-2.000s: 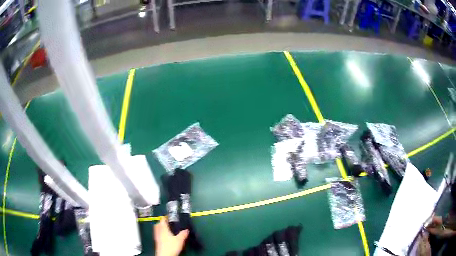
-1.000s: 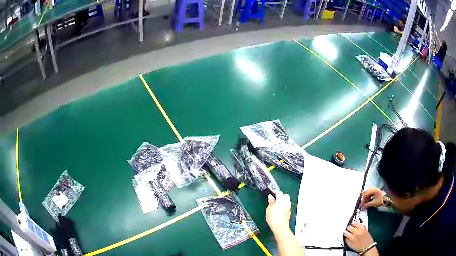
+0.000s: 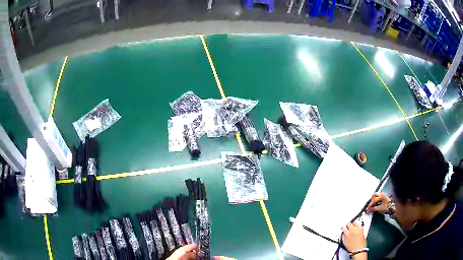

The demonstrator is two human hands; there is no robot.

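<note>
A bundle of black tubes (image 3: 201,223) with a shiny wrap stands out at the right end of a row at the bottom, its loose ends pointing away from me. My left hand (image 3: 183,253) grips its left side, partly cut off by the bottom edge. Only a sliver of my right hand (image 3: 225,258) shows, close to the bundle's right side; its fingers are mostly out of view. The row of shorter wrapped bundles (image 3: 119,237) lies side by side to the left. Two longer black bundles (image 3: 90,175) lie beyond the row.
Clear bags (image 3: 244,177) and wrapped bundles lie across the table's middle. Grey-white posts (image 3: 25,101) and a white stack (image 3: 39,183) are at left. At right, a person (image 3: 421,203) handles thin black cable over a white sheet (image 3: 330,203), near a tape roll (image 3: 361,158).
The view has swung back left from a second ago. My hand has left the bagged bundles in the middle, and a black bundle is now held at the row's right end.
</note>
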